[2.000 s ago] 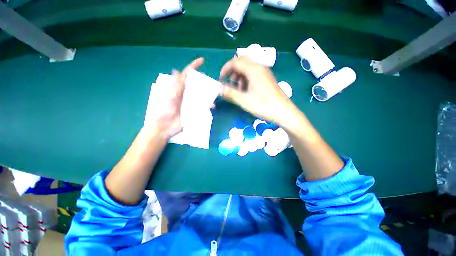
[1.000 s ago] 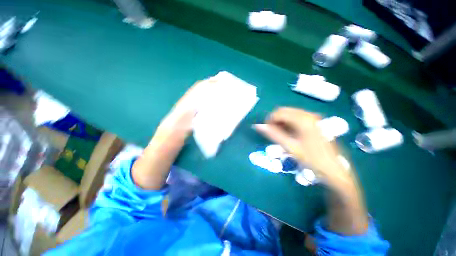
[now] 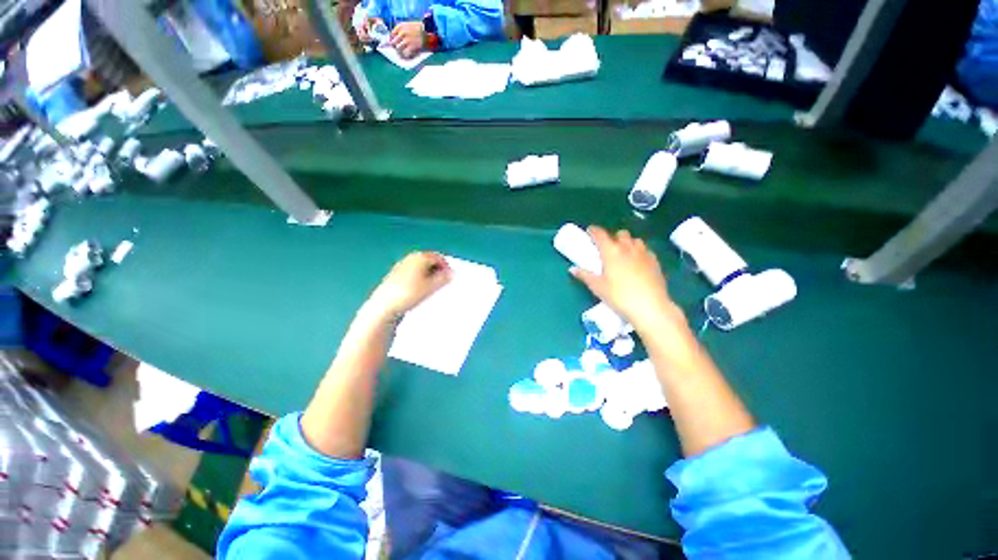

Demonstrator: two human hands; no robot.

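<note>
My right hand (image 3: 626, 273) is around the right end of a white cylindrical unit (image 3: 577, 247), its fingers covering that end. My left hand (image 3: 414, 282) is at the upper left of the white sheets (image 3: 447, 328), which lie on the green bench; its fingers are curled, and whether they pinch a sheet is not clear. Blue and white round discs (image 3: 582, 393) lie in a loose pile below my right hand. Another white piece (image 3: 604, 321) lies beside my right wrist, partly hidden.
Two white units (image 3: 751, 299) lie right of my right hand. More units (image 3: 654, 181) lie beyond. Grey uprights (image 3: 208, 120) stand at left and right. Across the bench are a person's hands (image 3: 412, 39) and a black tray (image 3: 700, 74). Many white units (image 3: 93, 164) lie far left.
The view has shifted to show more of the bench's far side. My left hand has lowered the sheets onto the bench. My right hand has moved from above the discs to the white unit.
</note>
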